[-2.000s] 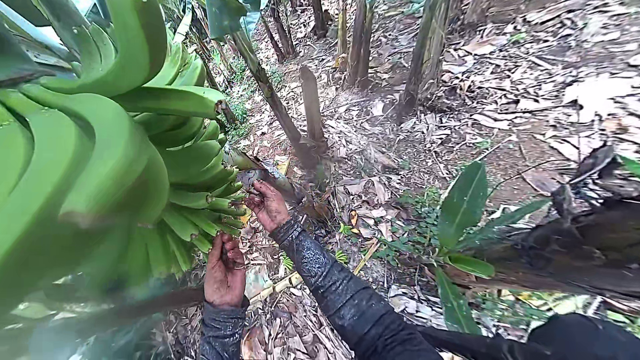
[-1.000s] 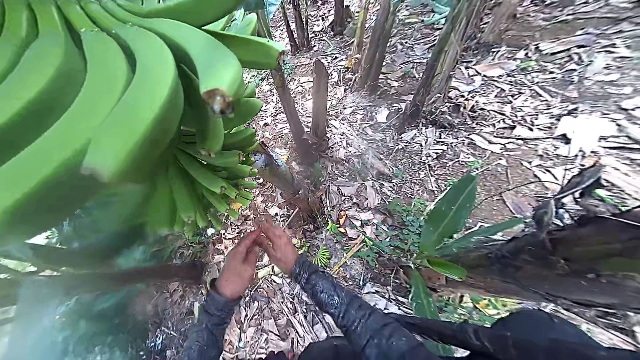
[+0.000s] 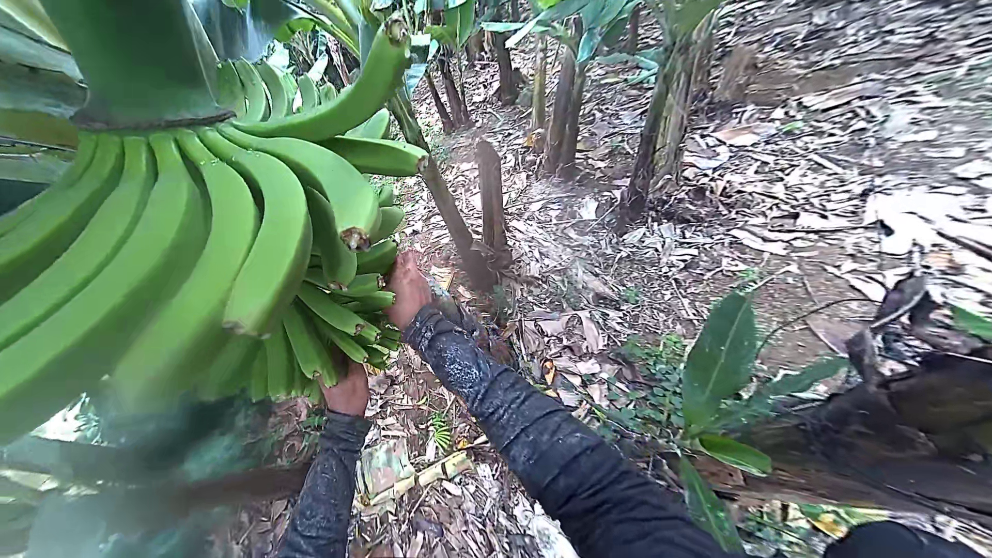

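A large bunch of green bananas [image 3: 209, 225] hangs from its thick stalk and fills the left of the view. My right hand [image 3: 408, 291] is raised against the bunch's right side, its fingertips partly hidden by the fruit. Lower down, my left hand [image 3: 348, 387] reaches up under the smaller lower bananas [image 3: 329, 322], its fingers mostly hidden behind them. Whether either hand grips a banana cannot be told. Both forearms wear dark, dirt-marked sleeves.
A short cut stump [image 3: 491, 194] and a leaning banana stem [image 3: 449, 209] stand beyond the hands. More stems [image 3: 655, 132] rise farther back. A leafy shoot [image 3: 721, 364] grows beside a fallen trunk [image 3: 814, 480] at right. Dry leaves litter the ground.
My hands were together below the bunch one second ago; they are now apart and up against its lower bananas. The view has shifted, showing more of the stalk.
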